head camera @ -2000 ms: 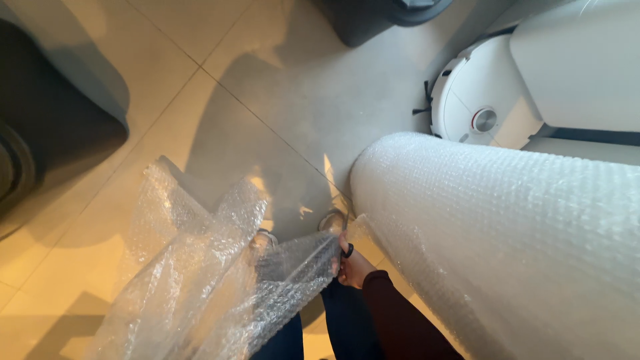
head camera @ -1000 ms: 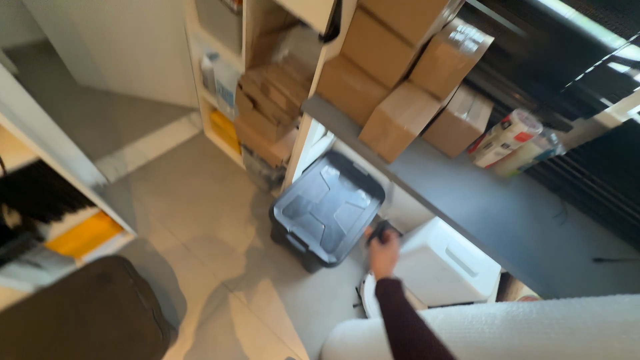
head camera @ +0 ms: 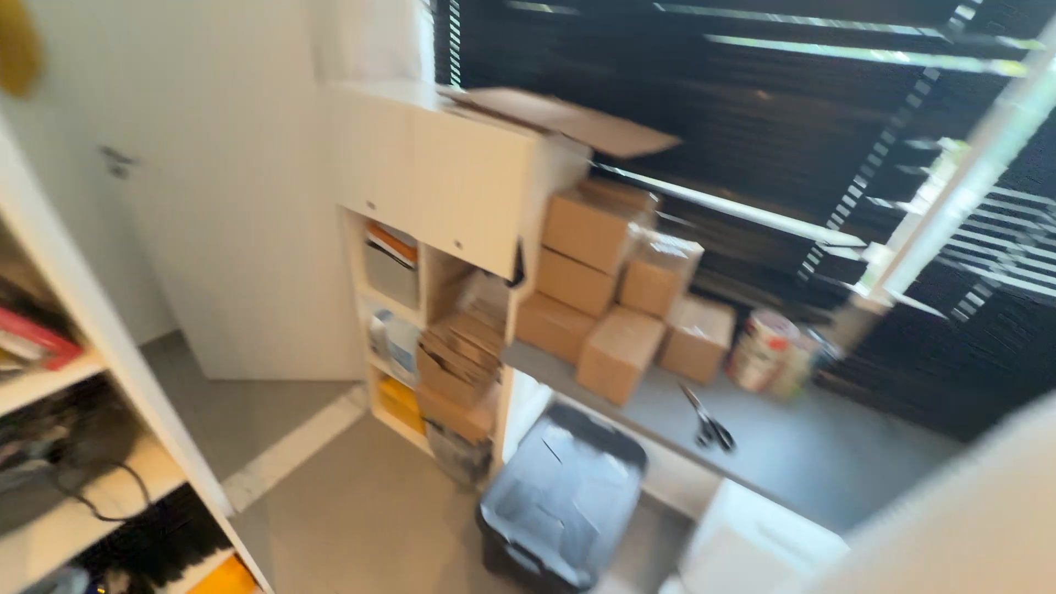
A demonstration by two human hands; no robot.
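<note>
Neither of my hands shows in the view of now. A pair of scissors with black handles [head camera: 711, 425] lies on the grey worktop [head camera: 813, 462], in front of the cardboard boxes [head camera: 620, 351]. The boxes are stacked against the side of a white cabinet [head camera: 437, 177]. Two printed canisters or packs [head camera: 763, 351] stand right of the boxes. At the lower right edge, a large pale blurred shape [head camera: 973, 511] fills the corner; it looks like the bubble wrap roll.
A lidded dark storage bin [head camera: 569, 495] stands on the floor beside the worktop. Cube shelves [head camera: 425, 285] hold flattened cardboard [head camera: 462, 359]. White shelving [head camera: 124, 371] stands at the left, a white door [head camera: 239, 198] behind. A white container [head camera: 755, 544] sits below the worktop.
The view has swung up from the floor to the worktop. One second ago a hand with a dark object reached past the bin; now no hand shows and scissors lie on the worktop.
</note>
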